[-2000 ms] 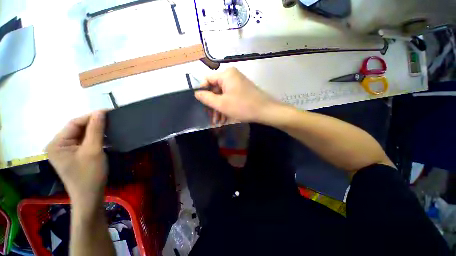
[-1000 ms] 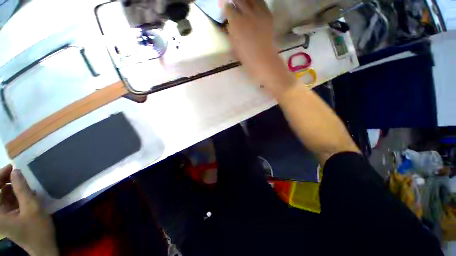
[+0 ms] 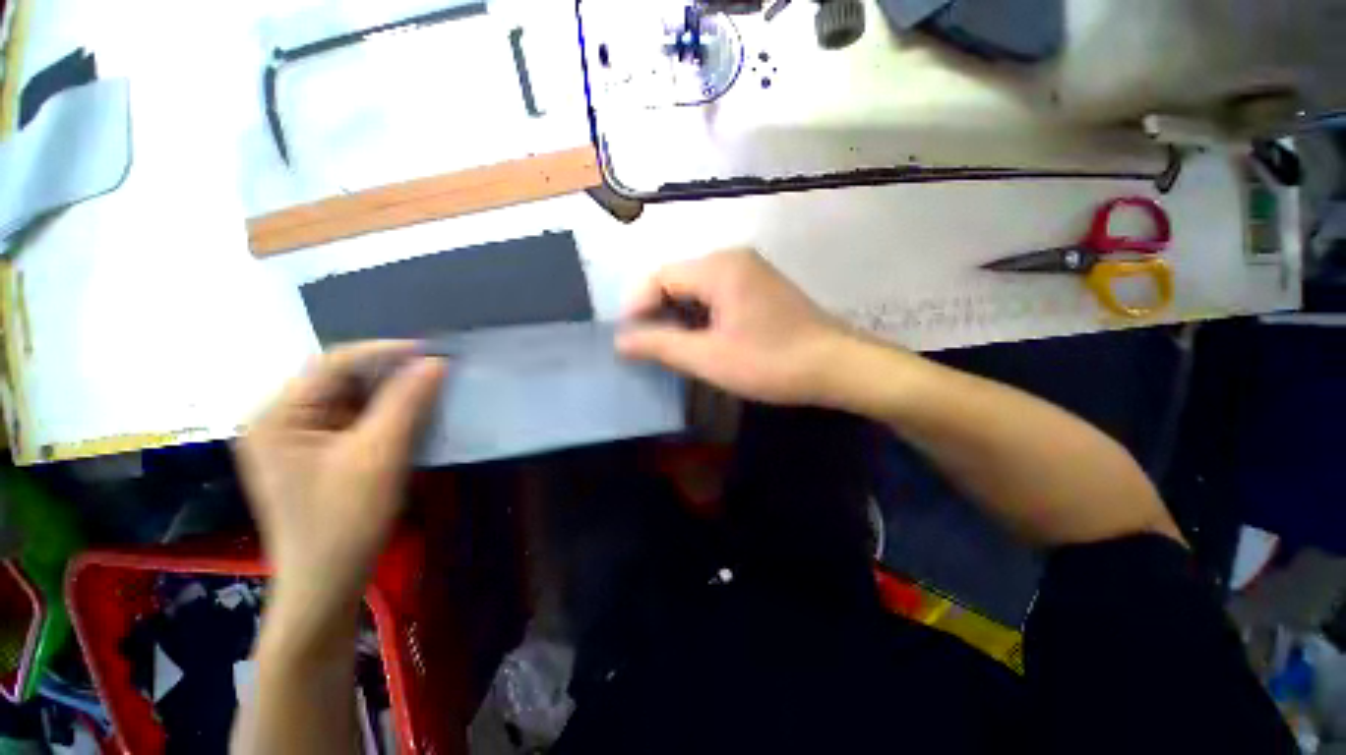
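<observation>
My left hand (image 3: pixel 332 443) and my right hand (image 3: pixel 738 328) hold a pale blue-grey fabric piece (image 3: pixel 546 395) by its two ends, at the table's front edge. The piece is slightly blurred. A dark grey flap piece (image 3: pixel 450 288) lies flat on the clear template just behind it, its front part hidden by the pale piece and my left hand. The template's orange-brown strip (image 3: pixel 428 201) runs behind the dark piece. The black guide strips (image 3: pixel 384 33) show farther back on the plastic.
Scissors (image 3: pixel 1085 260) lie at the right. The needle plate (image 3: pixel 694 56) is at the top centre, with dark pieces (image 3: pixel 989 22) to its right. Pale and dark pieces (image 3: pixel 67 155) lie at the far left. A red basket (image 3: pixel 89 597) stands below the table at left.
The dark piece, first held, was laid flat on the template. My right hand reached under the machine arm and came back. Both hands now hold a pale piece in front.
</observation>
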